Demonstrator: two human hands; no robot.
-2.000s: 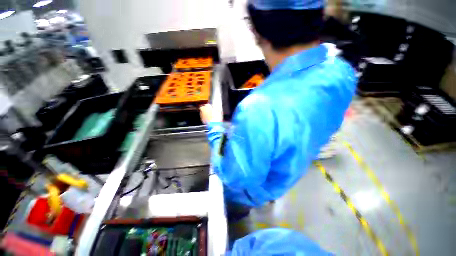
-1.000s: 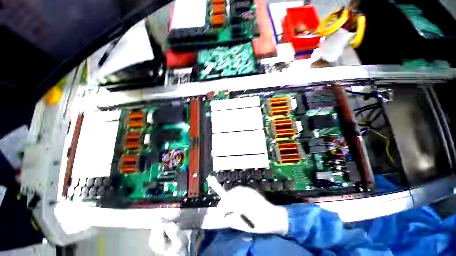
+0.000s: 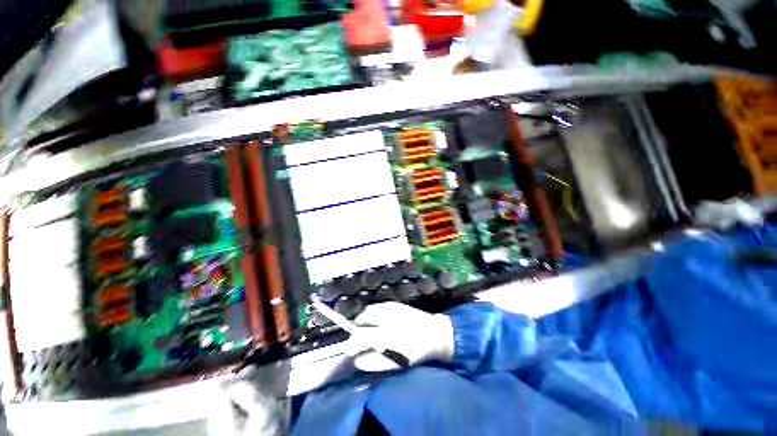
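In the head view, my right hand (image 3: 402, 334), white-gloved, holds a thin white and dark marker pen (image 3: 334, 315). Its tip is at the lower left corner of a green power circuit board (image 3: 464, 254) in a dark carrier with red-brown edge bars (image 3: 532, 183). This board bears white blocks (image 3: 349, 204), three orange-copper inductors (image 3: 433, 186) and a row of dark round capacitors (image 3: 383, 285). My left hand (image 3: 249, 407), also white-gloved, is blurred at the near rail; its fingers are unclear. A second similar board (image 3: 162, 336) lies in the carrier to the left.
Pale metal rails (image 3: 477, 89) run along both sides. Beyond are a tray of small green boards (image 3: 294, 61), a red bin (image 3: 436, 30) and yellow rings. An orange fixture (image 3: 754, 128) is at far right, with another person's gloved hand (image 3: 731, 213) and blue sleeve near it.
The view has swung from the person and orange fixtures down to the boards, then shifted further right. My right hand stays with the pen at the board's lower left corner.
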